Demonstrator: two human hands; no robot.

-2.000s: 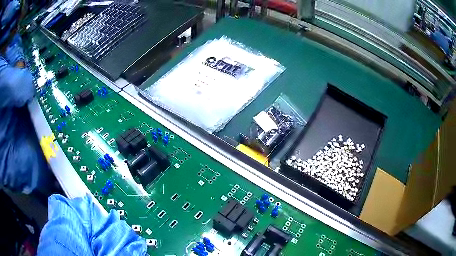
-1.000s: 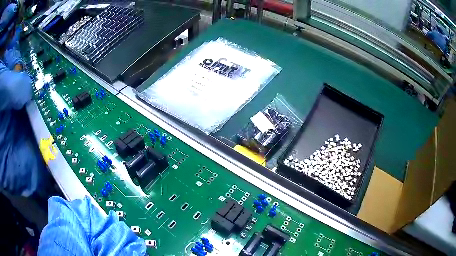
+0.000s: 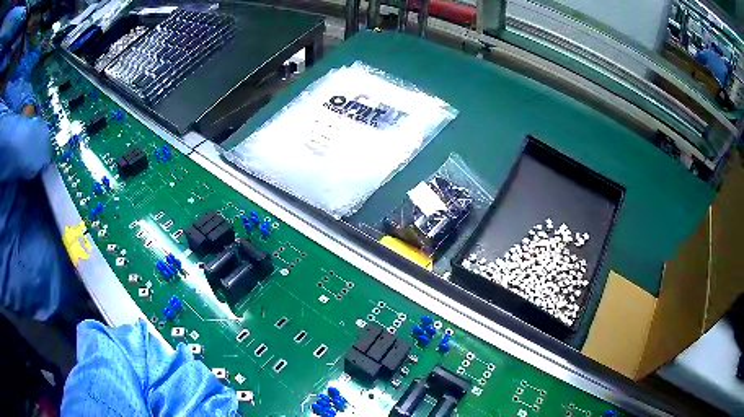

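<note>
The green printed circuit board (image 3: 269,322) runs from the upper left to the bottom right. It bears pairs of black relays (image 3: 377,352), black cylindrical parts (image 3: 236,269) and clusters of blue disc parts (image 3: 330,401). A blue sleeve (image 3: 143,375) lies over the board's near edge at the bottom left; the hand of that arm is not visible. Neither my left hand nor my right hand is in view. A black tray (image 3: 563,175) beyond the rail holds a pile of small white pieces (image 3: 542,273).
The pale conveyor rail (image 3: 326,244) runs along the board. A large plastic bag (image 3: 347,142), a small zip bag (image 3: 440,208) and a yellow item (image 3: 408,252) lie on the green mat. A carton (image 3: 693,285) stands right, a dark rack (image 3: 167,57) upper left. Another person's blue sleeve (image 3: 24,147) is far left.
The view has shifted very slightly, so the tray and bags sit a little further left in the picture. The sleeve at the bottom left stays almost in place.
</note>
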